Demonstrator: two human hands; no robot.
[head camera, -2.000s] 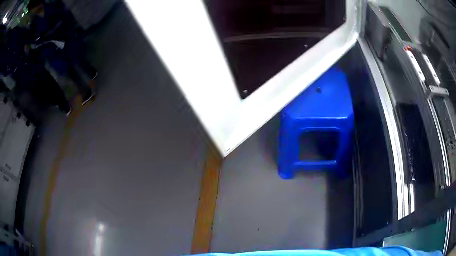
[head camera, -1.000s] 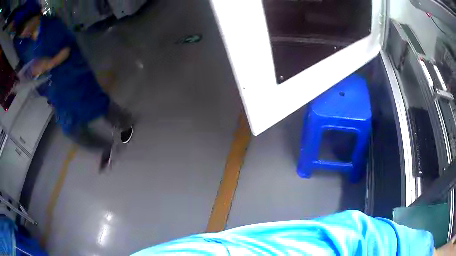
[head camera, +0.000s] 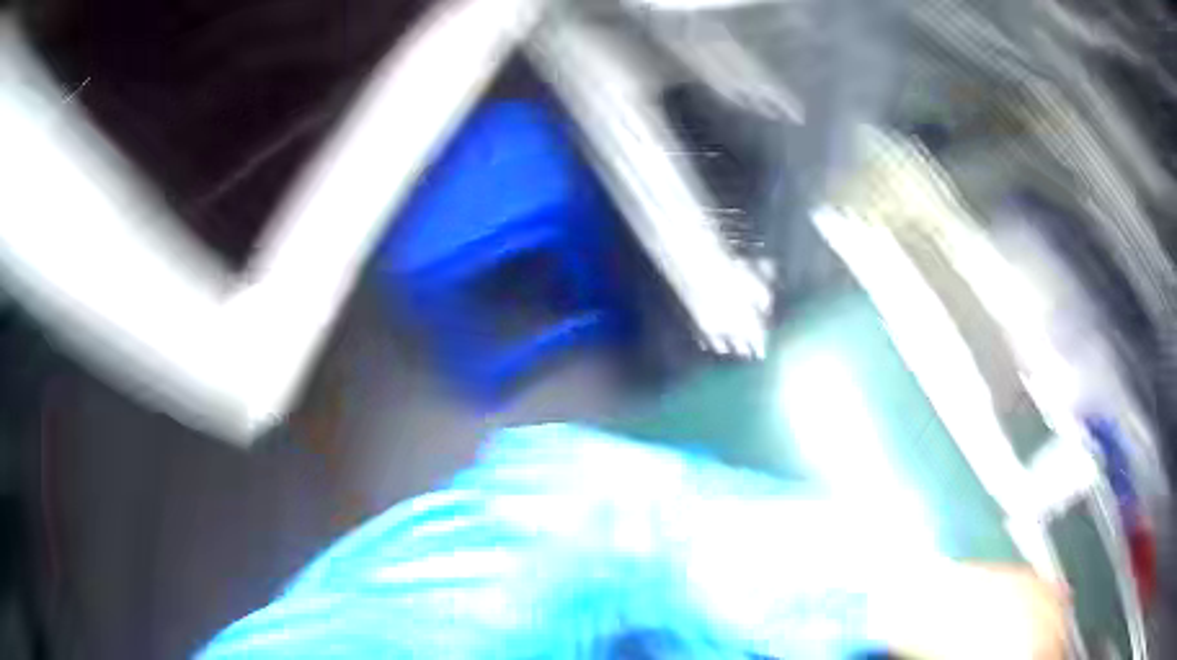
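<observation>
The view is strongly blurred. My left arm in a bright blue sleeve crosses the bottom, and my left hand (head camera: 1000, 611) shows as a pale, overexposed patch at the lower right, beside the pale conveyor rail (head camera: 923, 374). Its fingers are not distinct, and whether it holds anything cannot be told. The green tabletop (head camera: 736, 402) lies beyond the sleeve, with a bright glare on it. My right hand is not in view.
A white-framed machine door (head camera: 245, 368) with a dark pane stands at the upper left. A blue plastic stool (head camera: 497, 194) is on the floor beside it. Small blurred blue (head camera: 1110, 458) and red (head camera: 1142, 561) shapes, possibly parts bins, show at the far right.
The view has swung right, so the door and stool sit further left and more tabletop and rail show. The sleeve fills more of the bottom. The walking person has left the picture.
</observation>
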